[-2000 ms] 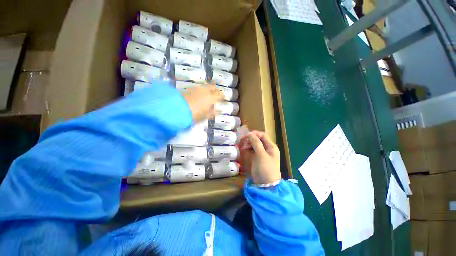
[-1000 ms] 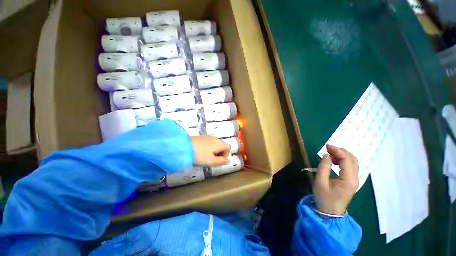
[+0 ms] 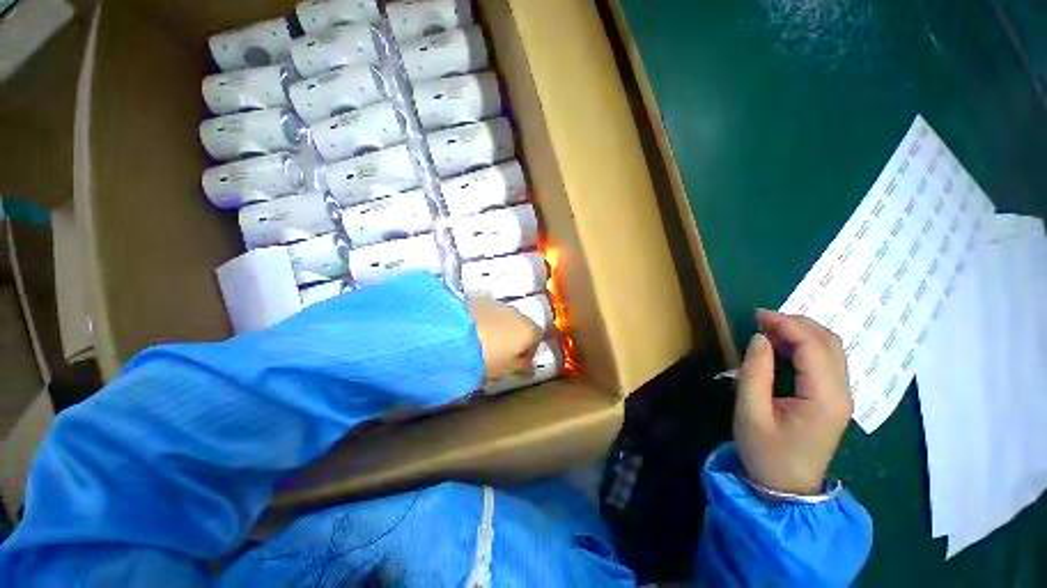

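Note:
White cylindrical units [image 3: 472,146] lie in three columns in the open brown carton [image 3: 591,172]. My left hand [image 3: 508,340] reaches across the carton, its fingertips down on units near the bottom right corner; whether it grips one or holds a label is hidden. My right hand [image 3: 795,402] is above the bench edge, thumb and index finger curled with a gap between them and nothing visible in it. It is beside the lower left edge of a label sheet [image 3: 896,270] with rows of small print. A white paper piece [image 3: 258,289] lies at the left of the units.
Blank white sheets [image 3: 993,379] lie beside and partly under the label sheet on the green bench [image 3: 735,149]. Clear plastic strips run between the unit columns. An orange-red glow shows at the carton's right wall. A dark object [image 3: 654,494] is between carton and bench.
My left hand has moved from mid-carton to the bottom right units. My right hand has moved from the carton's right side to beside the label sheet. The view has shifted too.

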